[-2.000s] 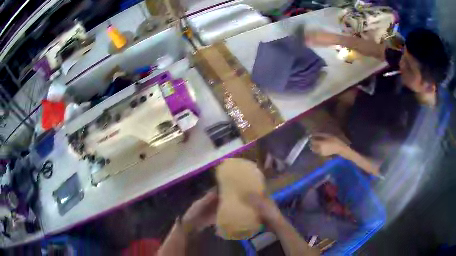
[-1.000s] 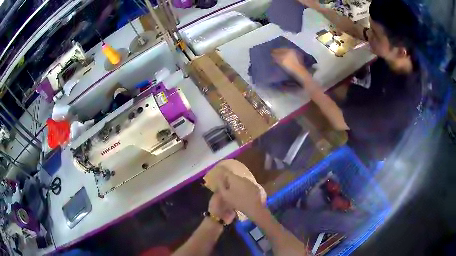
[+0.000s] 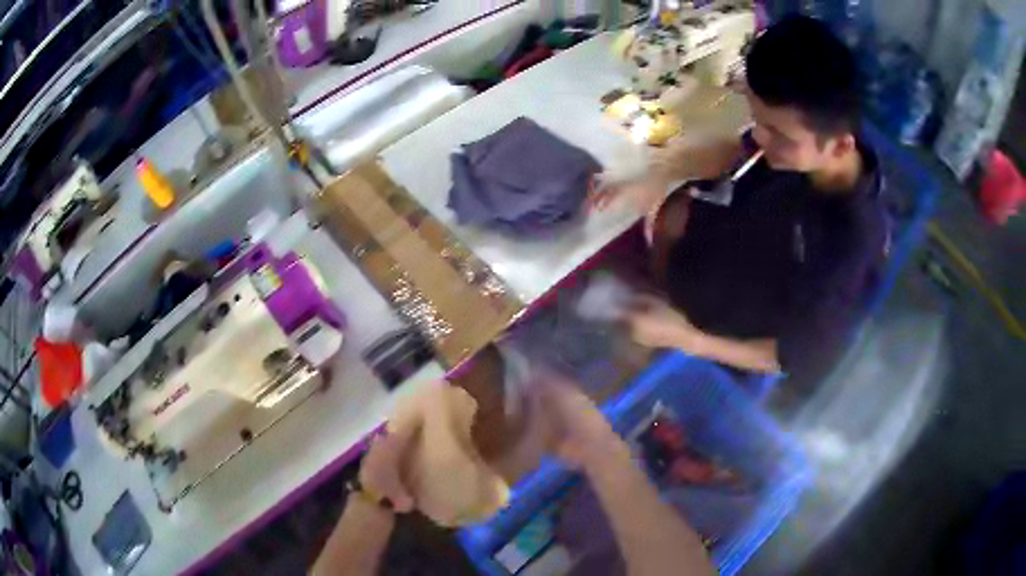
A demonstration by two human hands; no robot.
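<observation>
A stack of tan pieces is held above the lap, in front of the table's purple edge. My left hand grips the stack at its left side; a dark band is on the wrist. My right hand is just right of the stack and blurred. Pale blurred matter shows by its fingers, and I cannot tell whether it holds anything. The white sewing machine with a purple end stands on the table to the left.
A blue crate with cloth and red items is at lower right. A seated person reaches to a pile of grey-purple pieces. A brown strip crosses the table joint. Black scissors and a grey plate lie left.
The view has turned right. My right hand has moved off the tan stack to its right side. The other person's hand has drawn back from the middle of the pile to its right edge.
</observation>
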